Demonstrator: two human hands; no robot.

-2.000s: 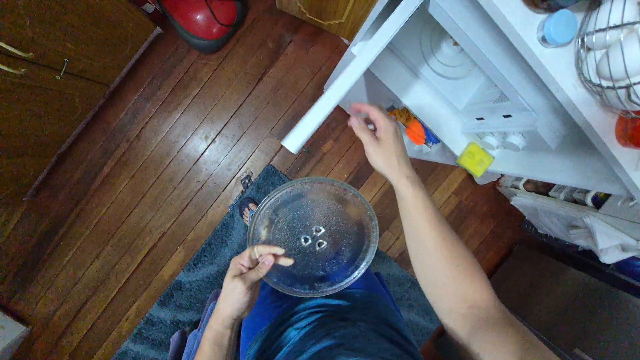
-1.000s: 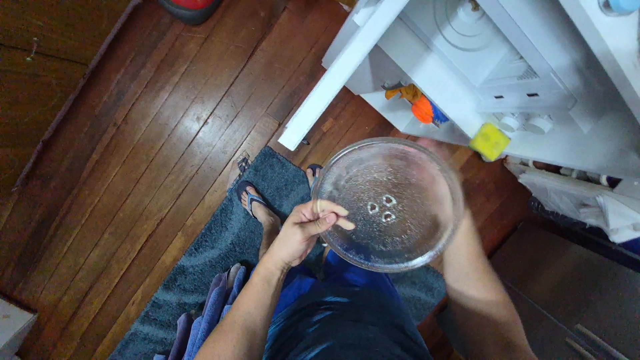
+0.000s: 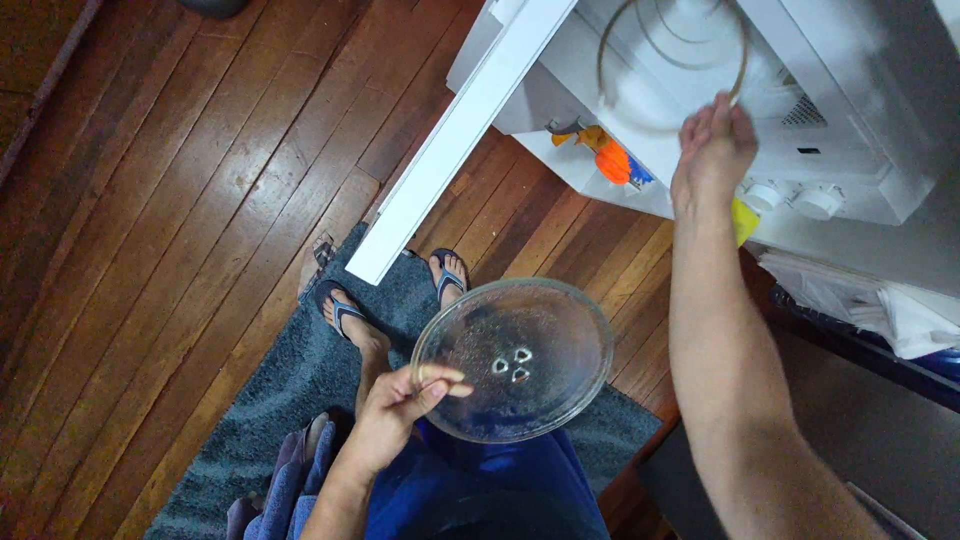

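My left hand (image 3: 409,405) grips the rim of a round glass microwave turntable plate (image 3: 555,322), thumb and fingers on its left edge, above my lap. My right hand (image 3: 716,146) is raised at the microwave oven (image 3: 862,157), its fingers at the near edge of a blurred ring (image 3: 602,67), a roller ring by its look, which they appear to pinch. The ring is in front of the white oven cavity. The microwave's white door (image 3: 457,150) stands open to the left of my right hand.
White knobs (image 3: 817,202) and a yellow item (image 3: 744,222) lie just beside my right forearm. Orange and blue items (image 3: 613,161) sit below the oven. Plastic bags (image 3: 915,322) are at right. A blue-grey rug (image 3: 262,397) covers part of the wooden floor, under sandalled feet.
My right hand has moved from beside the glass plate up to the microwave, where it now meets the ring. My left hand keeps its grip on the plate. The view has shifted.
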